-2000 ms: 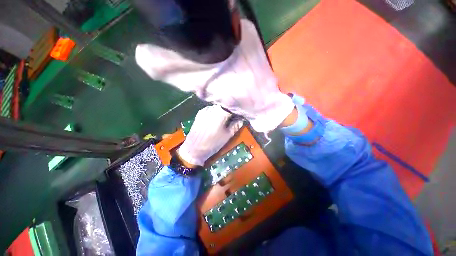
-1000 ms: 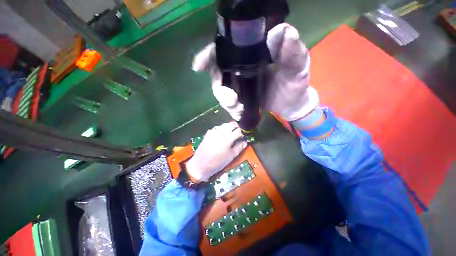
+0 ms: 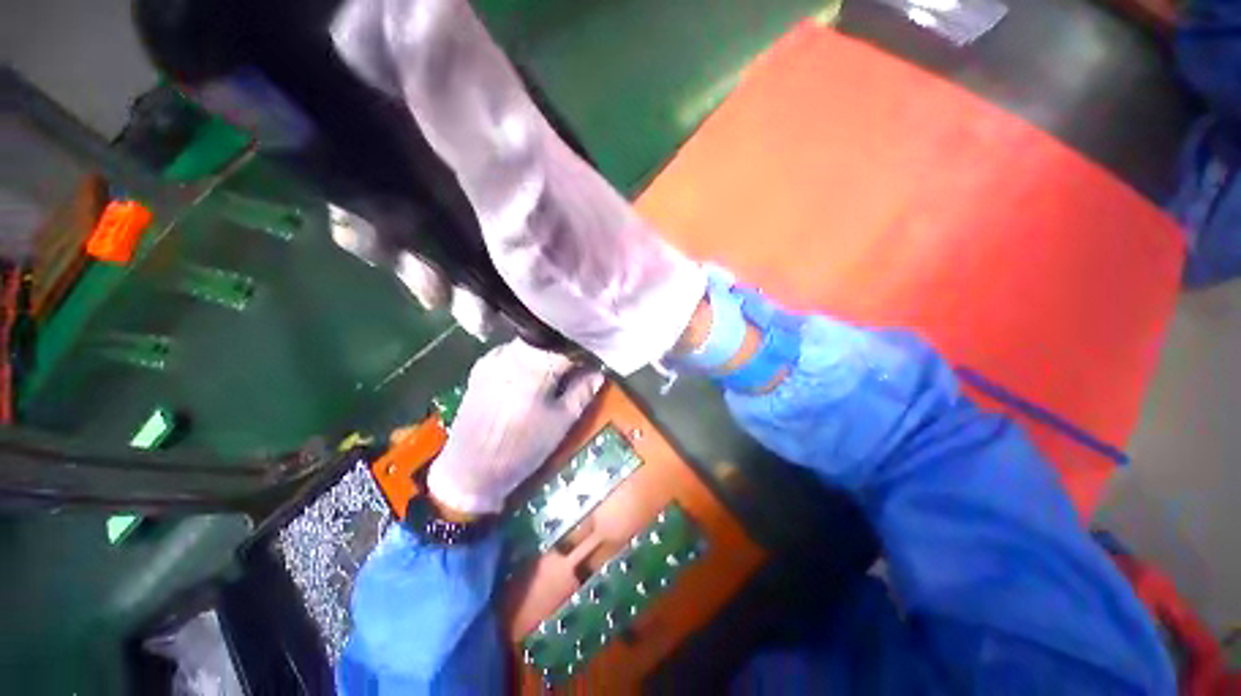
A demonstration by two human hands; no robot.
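My right hand (image 3: 544, 231), in a white glove, is wrapped around a large black electric screwdriver (image 3: 395, 177), slanting down toward the top of the fixture. Its tip is hidden behind my hands. My left hand (image 3: 504, 422), gloved, lies over the upper end of the orange-brown fixture (image 3: 728, 544); its fingertips are partly hidden, so what they touch cannot be told. A green circuit board under my left hand shows only at its end (image 3: 449, 403). Two more green boards with silver spots, a middle one (image 3: 585, 487) and a lower one (image 3: 617, 594), lie in the fixture.
A black tray of silvery screws (image 3: 327, 551) is left of the fixture, with a plastic bag (image 3: 197, 659) beyond. A red mat (image 3: 925, 231) lies right. Green boards (image 3: 215, 286) lie on the bench at upper left. A metal bar (image 3: 136, 476) crosses the left side. A blue sleeve shows top right.
The screwdriver, upright a second ago, now leans to the upper left with my right hand around it. My left hand stays on the fixture; the whole view has shifted.
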